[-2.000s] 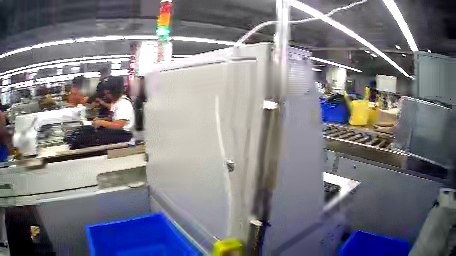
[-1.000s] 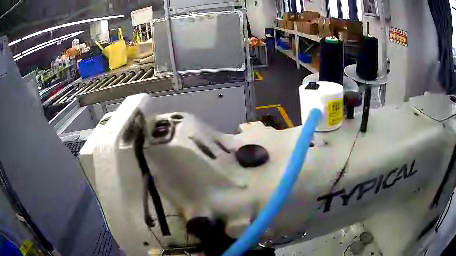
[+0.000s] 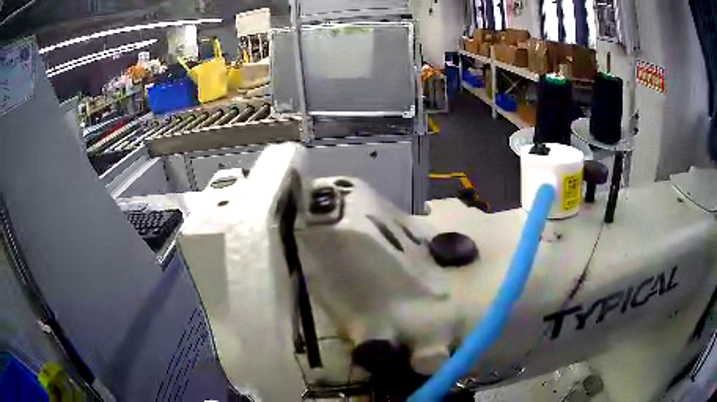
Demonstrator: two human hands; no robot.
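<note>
The off-white sewing machine head [image 3: 487,290], marked "TYPICAL", fills the near view. A pale upright cover [image 3: 263,267] stands at its near end. A thick light-blue hose [image 3: 503,294] curves down in front of the arm from a white cylinder with a yellow label [image 3: 550,179]. Two black thread cones, one at the left [image 3: 553,110] and one at the right [image 3: 605,108], stand behind the arm. The needle area is cut off by the bottom edge. Neither my left hand nor my right hand is in the picture.
A grey cabinet panel [image 3: 86,212] stands close at left, with part of a blue bin [image 3: 20,381] at its foot. A keyboard [image 3: 151,224] lies behind the machine. Beyond are a roller conveyor [image 3: 212,118] with a blue bin [image 3: 171,96] and yellow bag-like item, and carton shelves [image 3: 511,53].
The view has swung right from the grey cabinet and sewing workers to the machine head. Over the last second the machine has shifted rightward in the picture. No hand has appeared.
</note>
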